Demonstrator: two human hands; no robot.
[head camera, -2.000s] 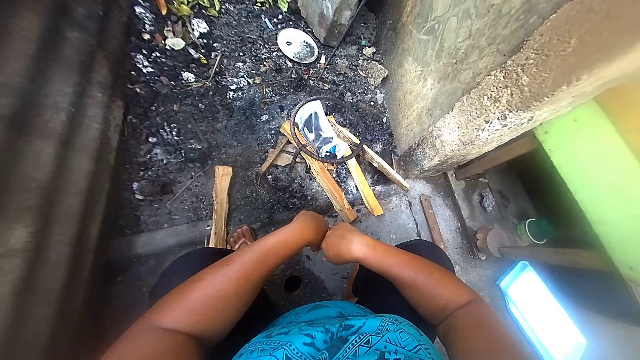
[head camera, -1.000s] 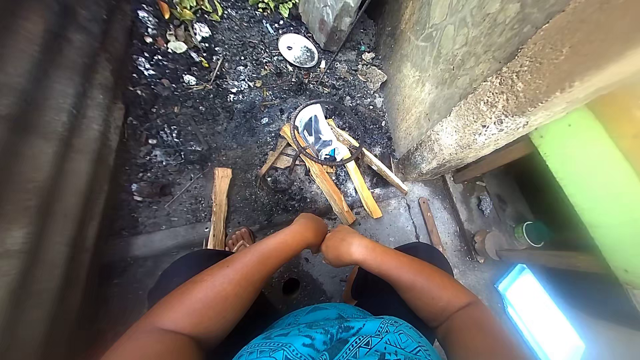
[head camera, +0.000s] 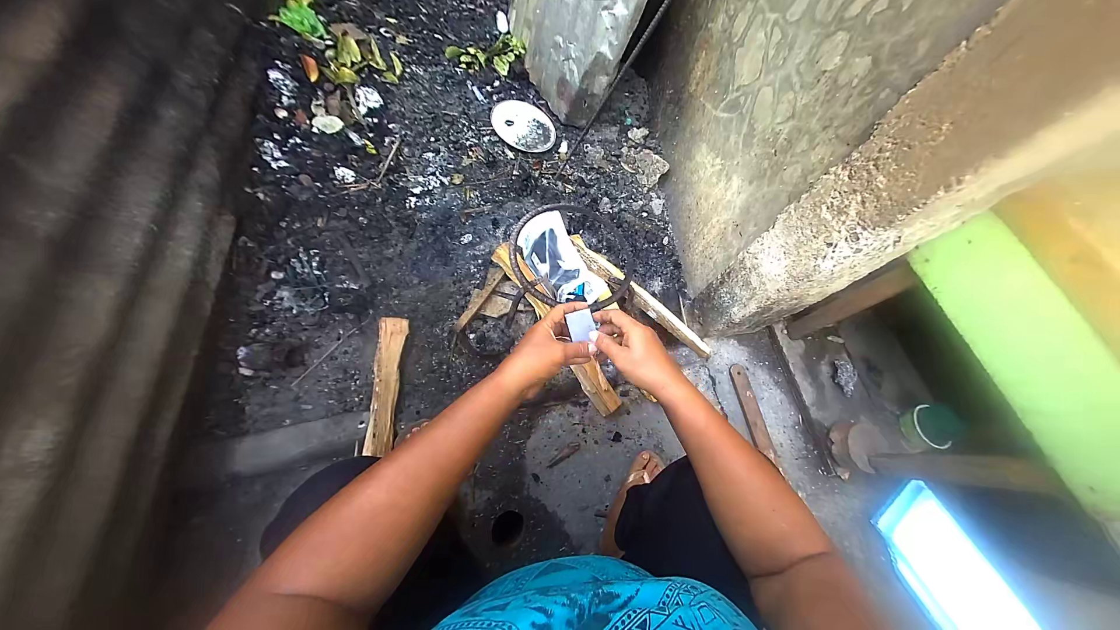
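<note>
My left hand (head camera: 544, 352) and my right hand (head camera: 637, 352) grip a small pale, flat rectangular piece, maybe a matchbox, (head camera: 580, 325) from its two sides. Just beyond them a dark metal ring stand (head camera: 626, 254) is set over split firewood (head camera: 598, 385) on the ashy ground. Inside the ring lies a crumpled plastic packet (head camera: 547, 249), silver and white with some blue, resting on the wood. Fingers partly cover the near edge of the ring and the wood under it.
A split log (head camera: 386, 376) lies at the left, a flat wooden strip (head camera: 751, 407) at the right. Farther off are a white oval lid (head camera: 523, 126) and a metal sheet (head camera: 584, 52). Corrugated sheeting (head camera: 105, 219) borders the left, a concrete wall (head camera: 787, 254) the right. A hole (head camera: 507, 528) is near my feet.
Both hands, earlier close together near my knees, have moved forward to the near edge of the ring. The small pale piece now shows between them.
</note>
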